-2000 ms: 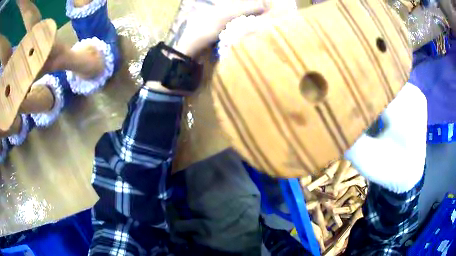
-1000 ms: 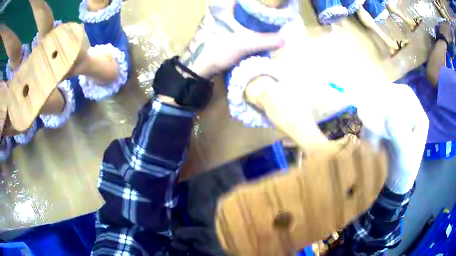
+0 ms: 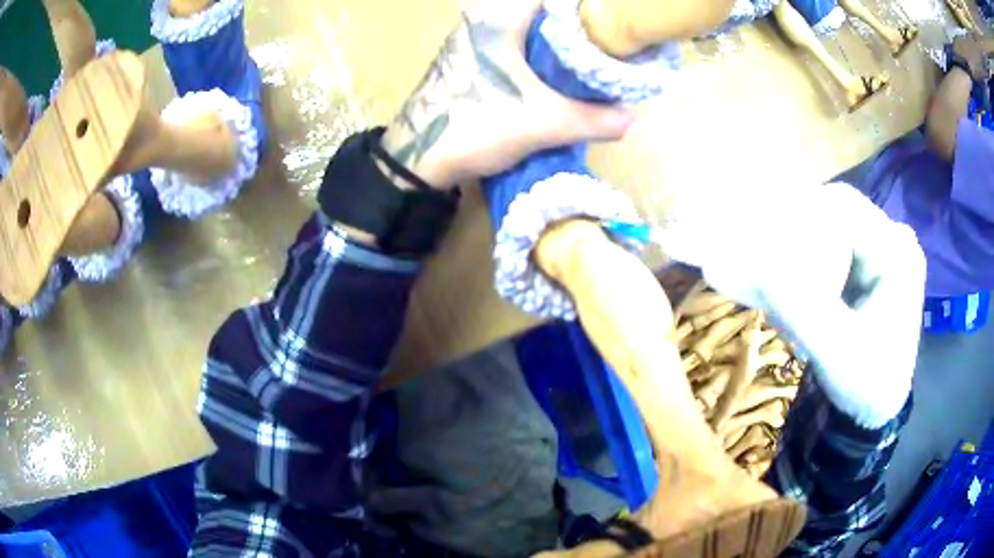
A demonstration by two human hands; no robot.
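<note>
My bare left hand (image 3: 496, 109) grips the blue shorts (image 3: 545, 169) of a leg-and-shorts assembly. One tan leg (image 3: 632, 316) runs from the fluffy cuff (image 3: 523, 262) down to a foot whose grooved sole (image 3: 730, 536) is cut by the bottom edge. The other cuff and leg show at the top. My gloved right hand (image 3: 807, 273) is at the right, closed around a bottle whose blue tip (image 3: 628, 231) is at the inner side of the lower cuff; the bottle's body and the fingers are lost in white glare.
More assemblies stand at the left, one with its sole (image 3: 76, 164) towards me. Others lie along the shiny table (image 3: 164, 360) at the top right. A blue crate (image 3: 627, 420) of loose legs (image 3: 741, 371) is below my right hand. Another person's purple sleeve (image 3: 926, 207) is at the right.
The held foot has tilted down, so its sole no longer faces me and the leg shows fully. The blue tip has moved left, from beside the assembly to the lower cuff.
</note>
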